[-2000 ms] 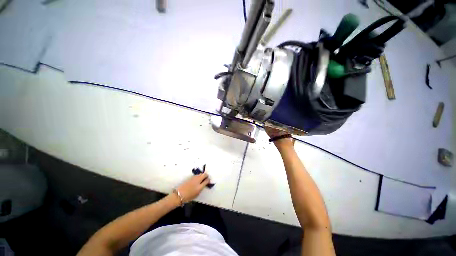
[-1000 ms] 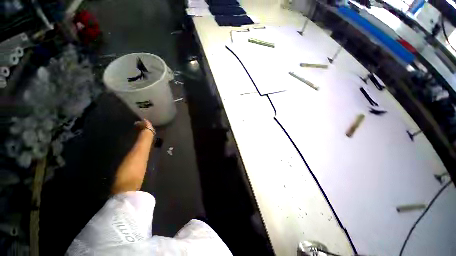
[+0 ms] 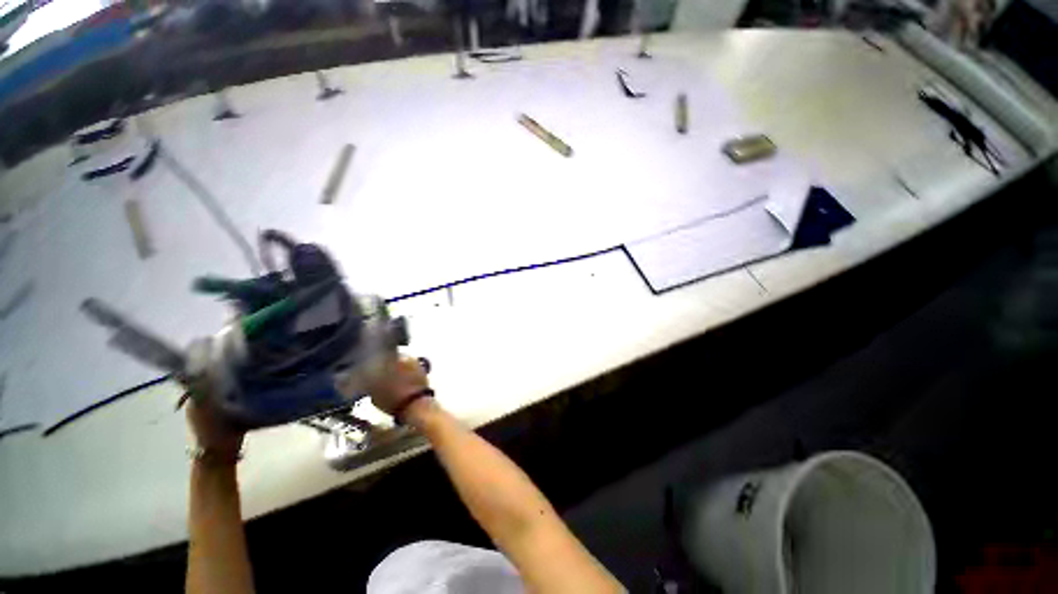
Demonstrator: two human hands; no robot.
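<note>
The straight knife cutting machine [image 3: 296, 348], slightly blurred, is at the lower left, over the near edge of the marker paper [image 3: 464, 197]. My left hand [image 3: 212, 424] holds its left side, with the fingers partly hidden by the machine. My right hand [image 3: 397, 385] grips its right side. The shiny base plate [image 3: 366, 447] shows below, over the pale table strip by the front edge. The blade cannot be made out. A thin navy line of fabric runs along the paper's near edge.
A paper-topped cut piece [image 3: 708, 250] with a navy end [image 3: 824, 218] lies right of centre. A block weight [image 3: 748, 147], bar weights [image 3: 545, 135] and upright lay clamps [image 3: 462, 64] stand or lie beyond. A white waste bin [image 3: 812, 522] is at the lower right.
The view has swung from the bin and the table's other end back to the machine. My left hand, stretched towards the bin one second ago, is now on the machine.
</note>
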